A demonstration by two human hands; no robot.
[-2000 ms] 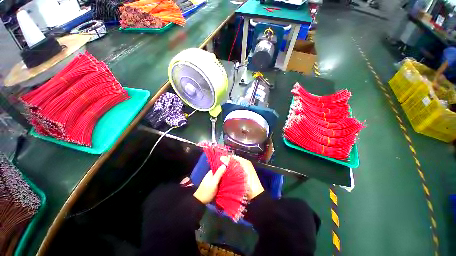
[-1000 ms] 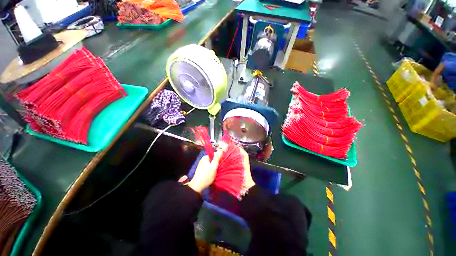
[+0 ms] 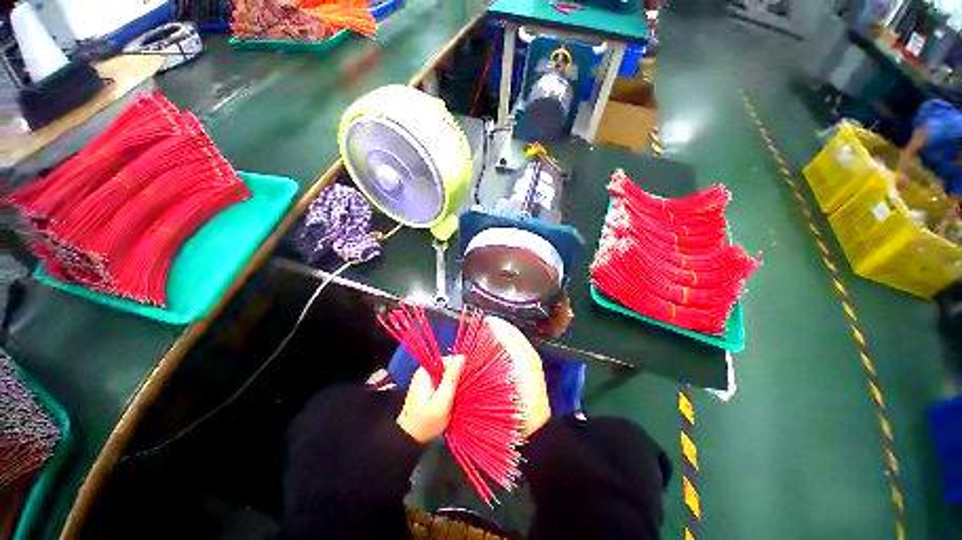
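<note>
Red lead wires (image 3: 482, 406) are spread in a fan between my hands, their pale ends splayed at top and bottom. A smaller group of wires sticks out to the upper left, apart from the main fan. My left hand (image 3: 433, 399) holds the wires from the left, thumb on top. My right hand (image 3: 525, 371) lies along their right side; its fingers are partly hidden behind them. The round silvery disc (image 3: 512, 274) of the machine is just beyond my hands, not touching the wires. A blue bin (image 3: 570, 386) is below my hands, partly hidden.
A lime-rimmed fan (image 3: 399, 169) and a patterned clump (image 3: 340, 224) stand left of the disc. Red bundles (image 3: 675, 258) fill a green tray (image 3: 728, 340) on the right; another red stack (image 3: 132, 200) lies in a left tray (image 3: 237, 248). A person's blue sleeve (image 3: 937, 132) shows by yellow crates (image 3: 881, 232).
The wires have gone from a more compact bundle to a wide fan, with a separate group opening to the left. The view has shifted slightly.
</note>
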